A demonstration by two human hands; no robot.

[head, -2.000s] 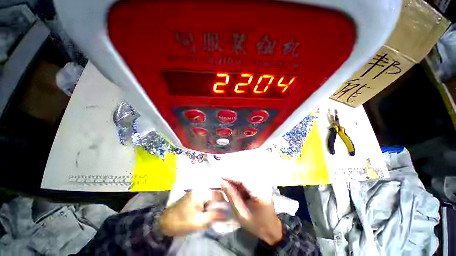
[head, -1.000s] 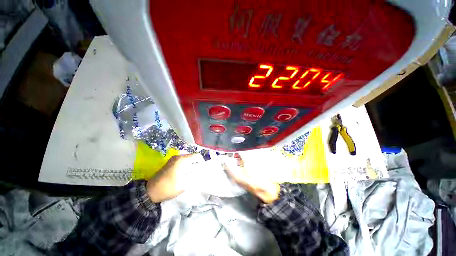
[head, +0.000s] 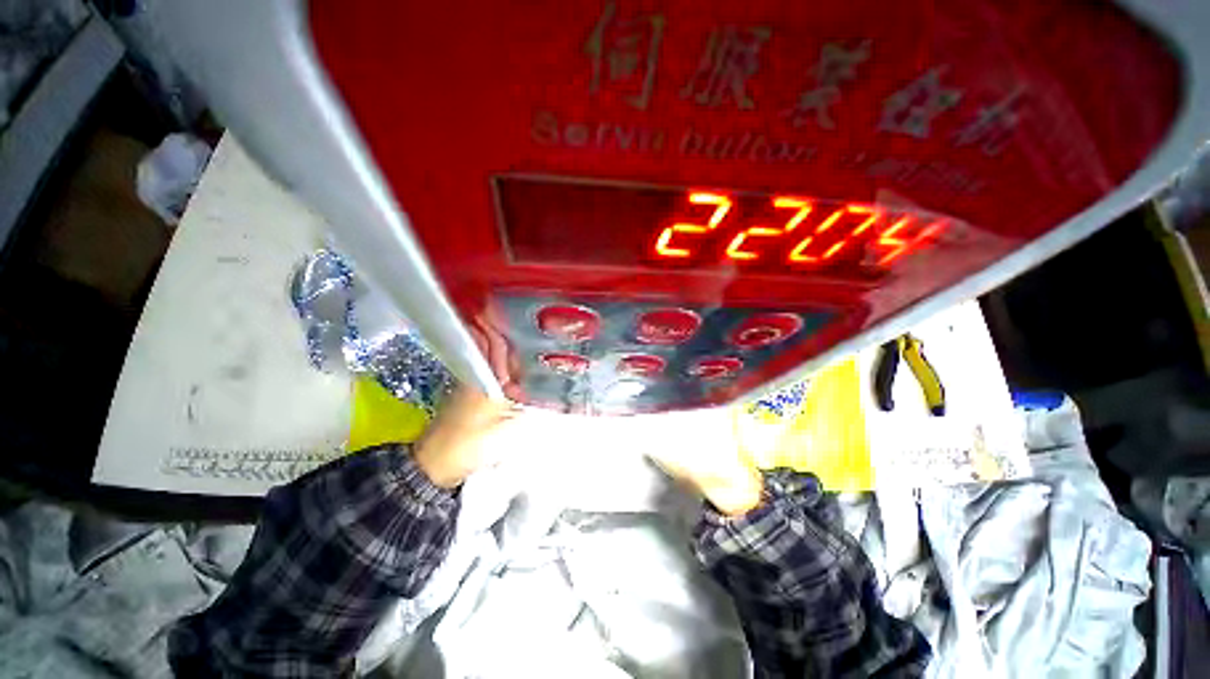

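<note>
The servo button machine (head: 664, 285) fills the upper middle, its red panel showing 2204. My left hand (head: 465, 431) is at the lower left edge of the machine head, its fingers partly hidden by the head. My right hand (head: 717, 471) lies below the head's lower right edge, bleached by glare, so its fingers are unclear. The pale garment (head: 571, 584) spreads from between my hands down over my lap. Glare and the machine head hide the working point and any hold on the cloth.
A clear bag of button parts (head: 325, 305) and loose glittering parts lie left of the machine. Yellow patches (head: 836, 431) lie on the white table (head: 199, 358). Yellow-and-black pliers (head: 910, 375) lie at right. More garments (head: 1035, 557) are heaped at both sides.
The machine head looms larger in view. My left hand has moved up to the head's lower left edge. My right hand has gone up from the lap to the glare under the head.
</note>
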